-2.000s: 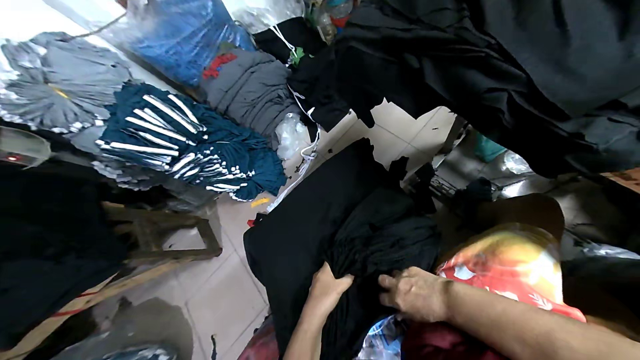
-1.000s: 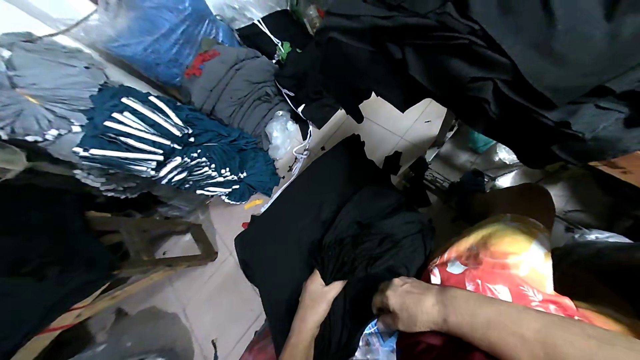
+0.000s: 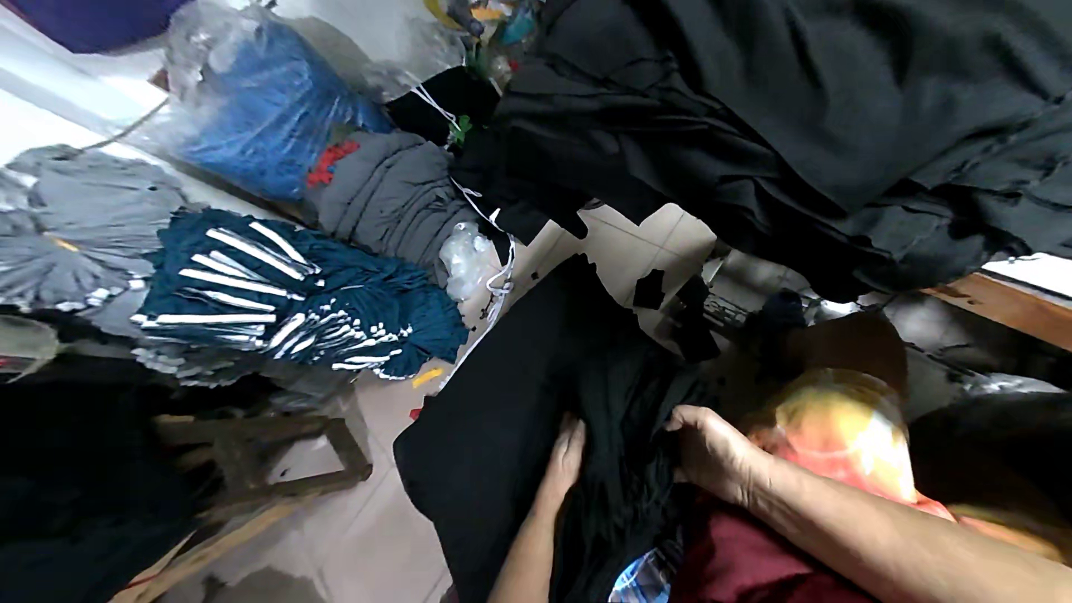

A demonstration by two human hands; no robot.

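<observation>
A pile of black fabric [image 3: 511, 402] lies across my lap, gathered into folds on its right side. My left hand [image 3: 569, 452] rests against these folds, its fingers partly hidden by the cloth, so its grip cannot be told. To the right, my right hand [image 3: 708, 448] pinches the edge of the gathered black cloth between thumb and fingers. Below the hands, maroon cloth and a bit of blue checked cloth show. Beside my right forearm is red and yellow patterned cloth [image 3: 846, 435] over a knee.
Bundled dark teal fabric with white strips [image 3: 368, 293], a grey fabric bundle [image 3: 385, 188] and a blue plastic bag [image 3: 260, 100] lie upper left. A wooden stool frame [image 3: 335, 469] stands left. Large black fabric [image 3: 779, 126] hangs upper right; black scraps [image 3: 649, 289] lie on the tiled floor.
My right hand has moved a little away from my left hand, to the right, and more folds of black cloth show between them. The view has shifted slightly.
</observation>
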